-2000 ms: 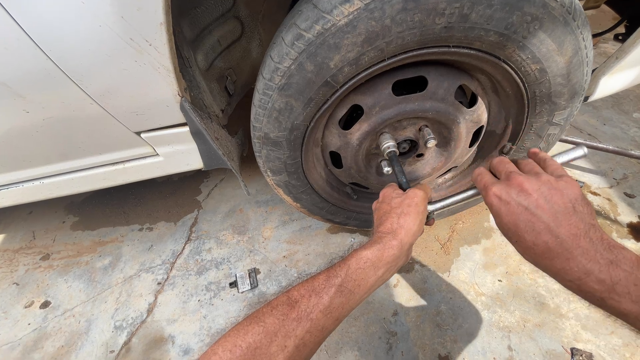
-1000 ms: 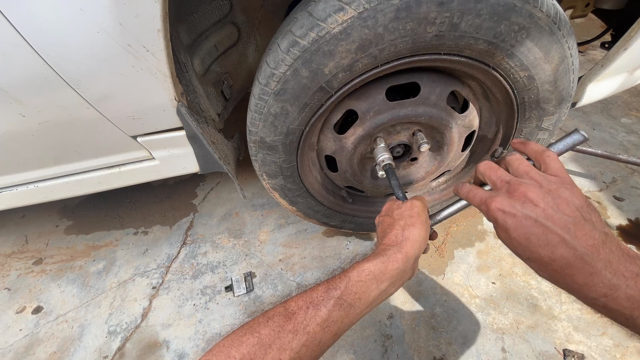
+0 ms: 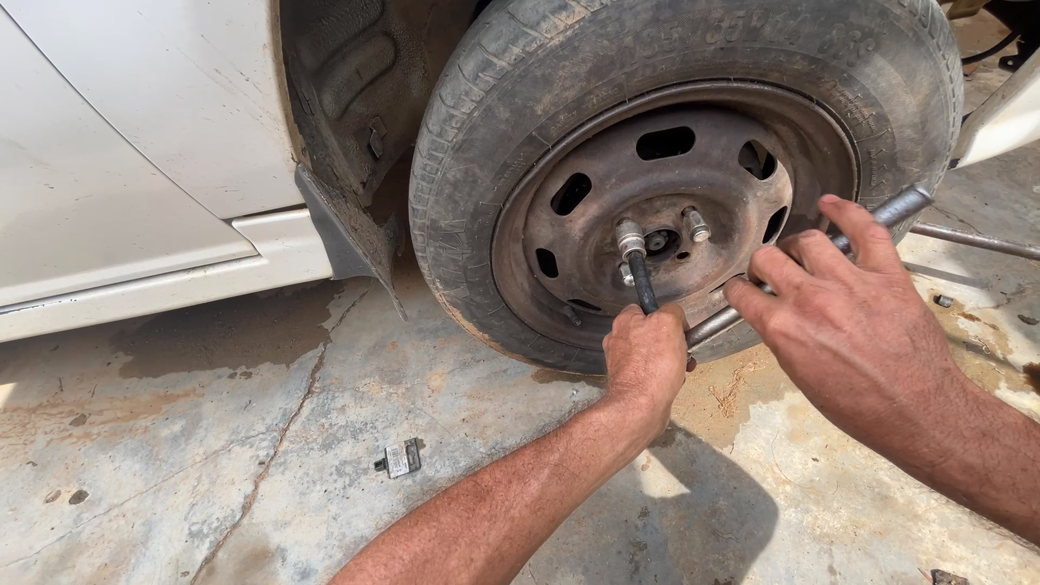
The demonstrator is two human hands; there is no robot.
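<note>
My left hand (image 3: 647, 355) is closed around the outer end of a lug wrench (image 3: 640, 280) with a dark shaft. The wrench's socket (image 3: 629, 237) sits on a lug position of the rusty steel wheel (image 3: 585, 231). A metal bar (image 3: 898, 205) slants up to the right from beside my left fist. My right hand (image 3: 845, 317) rests on this bar with its fingers partly spread, the index finger raised. Two lug nuts show near the hub: one (image 3: 695, 225) right of the socket, another (image 3: 626, 274) just below it.
The worn tire (image 3: 463, 162) stands by the white car body (image 3: 146, 138) and a dark mud flap (image 3: 345, 227). A small labelled part (image 3: 400, 458) lies on the cracked concrete. Another metal rod (image 3: 979, 239) and a small metal piece (image 3: 943, 301) are at the right.
The bar's free end has swung upward, and my right hand has risen with it; its fingers have loosened and spread. My left hand keeps its hold at the wrench.
</note>
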